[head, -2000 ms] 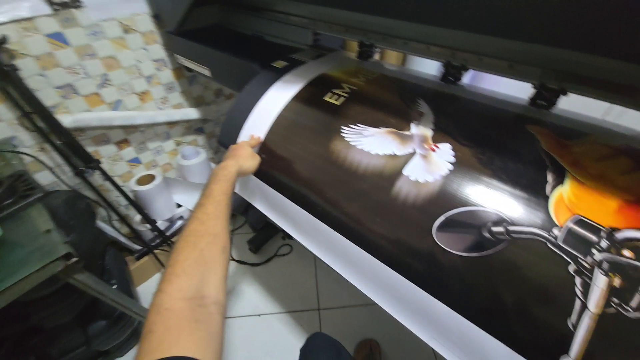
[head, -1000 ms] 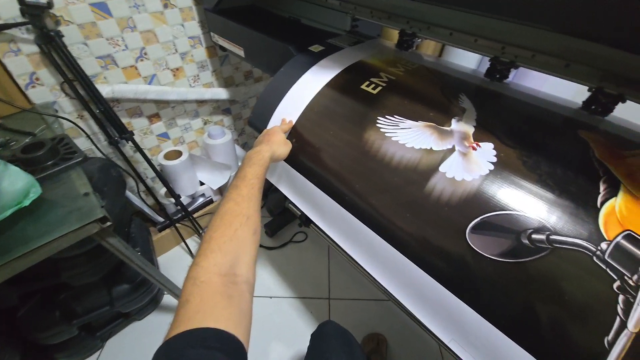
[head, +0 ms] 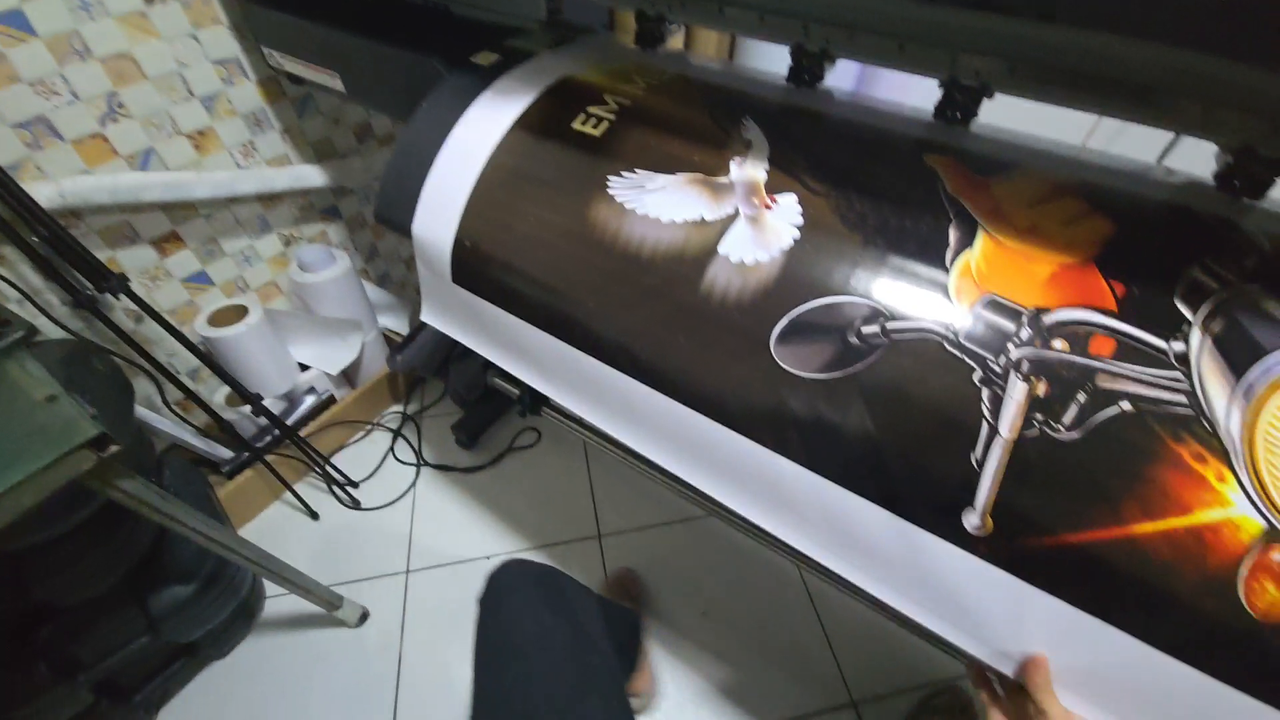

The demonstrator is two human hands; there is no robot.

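A large glossy printed sheet point(head: 640, 290) with a white border curves down over the front of a wide-format printer point(head: 410, 185). Its picture shows a white dove, a motorcycle's handlebar and mirror, and an orange glow. At the bottom right, my right hand point(head: 1020, 690) is partly in view at the sheet's lower white edge, the thumb against the border and the fingers beside the edge; the rest of it is cut off by the frame. My left hand is out of view.
White rolls point(head: 248, 345) stand in a cardboard box point(head: 370, 400) by the tiled wall. Black tripod legs point(head: 190, 350), a metal-legged table point(head: 225, 540) and loose cables point(head: 410, 445) are at the left. My knee point(head: 555, 640) is below the sheet.
My left hand, earlier at the sheet's left border with the arm stretched out, has left the view. My right hand has come into view at the bottom right.
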